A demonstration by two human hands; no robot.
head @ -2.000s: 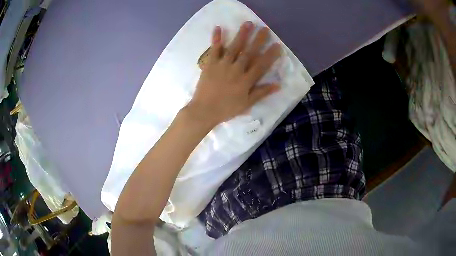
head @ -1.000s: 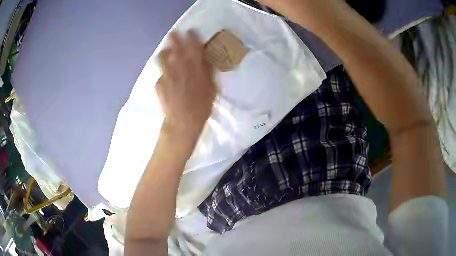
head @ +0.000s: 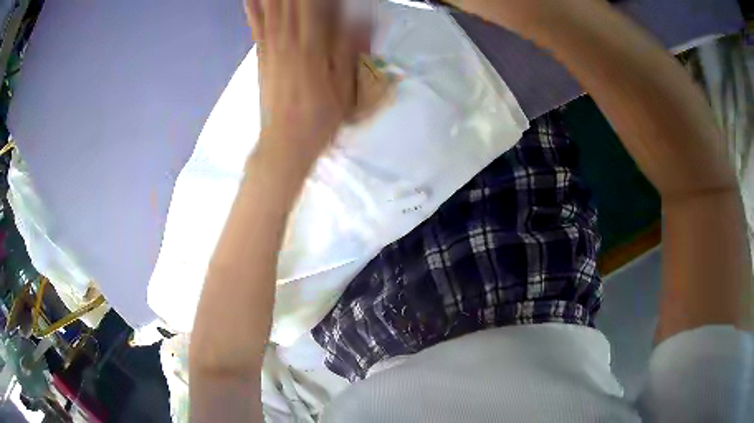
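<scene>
A white garment (head: 413, 149) lies on the grey-purple ironing table cover (head: 99, 149), its near edge over my plaid-clad lap. A tan paper work ticket (head: 376, 92) lies on it, partly hidden by my left hand. A small white label with tiny print (head: 411, 206) shows near the garment's near edge. My left hand (head: 306, 70) is over the garment's upper left part, blurred, its fingertips near the top edge; whether it grips cloth cannot be told. My right forearm reaches in from the right to the top edge; my right hand is cut off there.
White cloth (head: 50, 240) hangs off the table's left side beside a yellow bar (head: 70, 318). More white cloth (head: 713, 91) hangs at the far right behind my right arm. Green floor (head: 620, 190) shows between the table and that cloth.
My right arm has come in from the right since the oldest frame. My left hand has moved left off the ticket, then up towards the top edge, partly covering the ticket again.
</scene>
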